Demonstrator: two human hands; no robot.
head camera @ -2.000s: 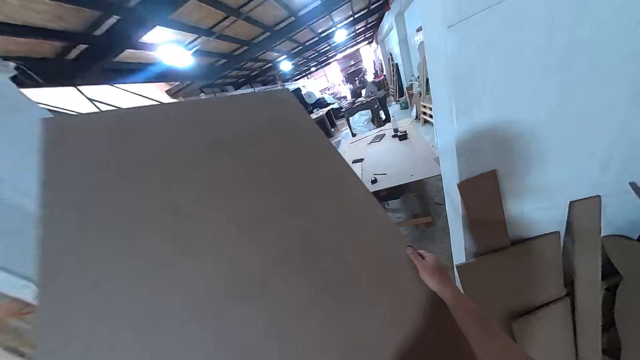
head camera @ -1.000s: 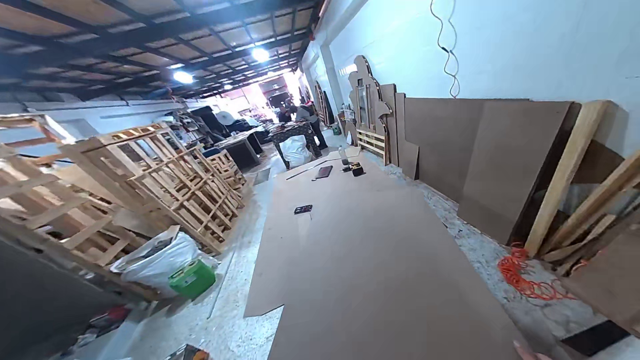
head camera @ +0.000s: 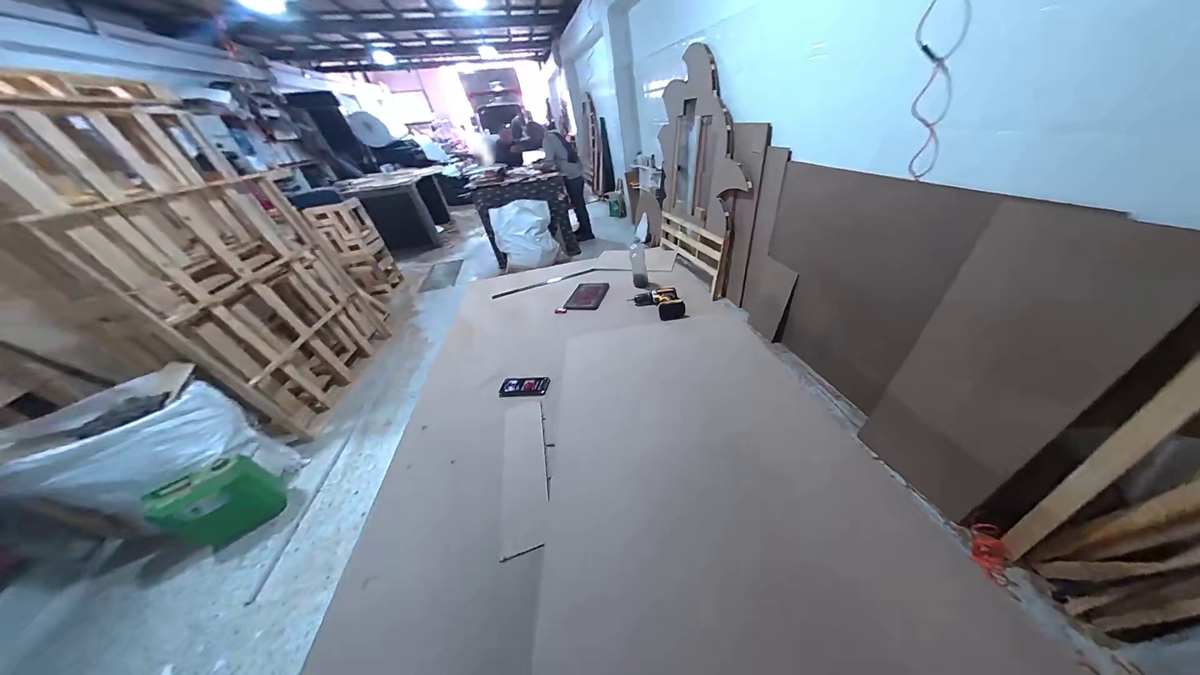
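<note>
Neither of my hands shows in the head view. A large brown fibreboard sheet (head camera: 675, 487) lies flat over the long board-covered work surface (head camera: 422, 487) before me. On that surface rests a phone (head camera: 525, 386), near a narrow board strip (head camera: 524, 469) with a dark edge. Farther off lie a dark red flat case (head camera: 587, 296), a yellow and black cordless drill (head camera: 662, 302), a plastic bottle (head camera: 639, 264) and a long thin metal strip (head camera: 539, 284).
Wooden pallet frames (head camera: 253, 272), a white sack (head camera: 141, 441) and a green plastic container (head camera: 216, 500) are on the left. Boards (head camera: 872, 272) and timber lengths (head camera: 1116, 459) lean at the right wall, near an orange hose (head camera: 989, 555). People (head camera: 565, 164) stand at a far table.
The large sheet, upright with my right hand at its edge two seconds ago, now lies flat. My right hand has left the view. The view has turned strongly.
</note>
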